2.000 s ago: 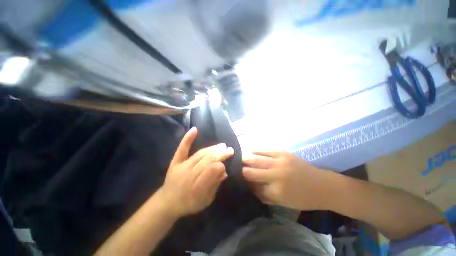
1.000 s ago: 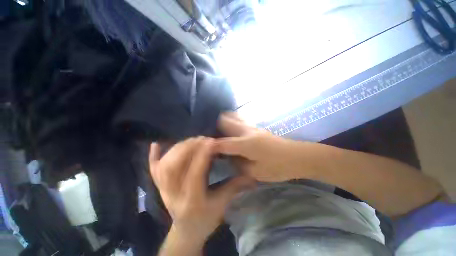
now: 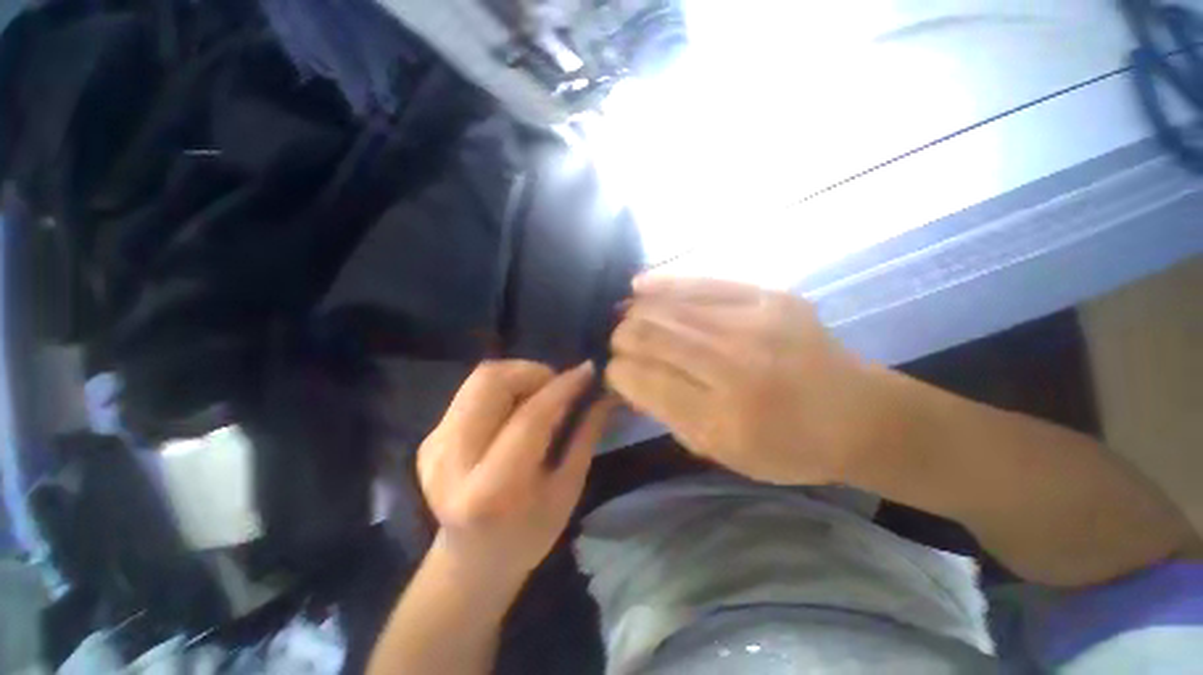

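Note:
A black garment [image 3: 409, 264] lies heaped left of the needle area and hangs toward the lap. Its narrow folded edge [image 3: 575, 419] runs between my hands. My left hand [image 3: 508, 455] pinches this edge between thumb and fingers, low in front of the table. My right hand [image 3: 739, 376] is just right of it, fingertips on the same edge at the table's front; its grip is partly hidden behind the fingers. The presser foot area [image 3: 570, 90] of the sewing machine shows at the top centre in bright glare, with black cloth close below it.
Blue scissors handles [image 3: 1168, 79] are cut off at the upper right. A printed ruler [image 3: 976, 257] runs along the table's front edge. A brown box [image 3: 1148, 382] stands at the right. Dark thread fringe [image 3: 346, 53] hangs at the upper left. Pale pieces [image 3: 211, 488] lie at the lower left.
The view has shifted down and left from the machine since the oldest frame. My hands have moved toward me along the cloth; the left has gone from spread and blurred to pinching the edge.

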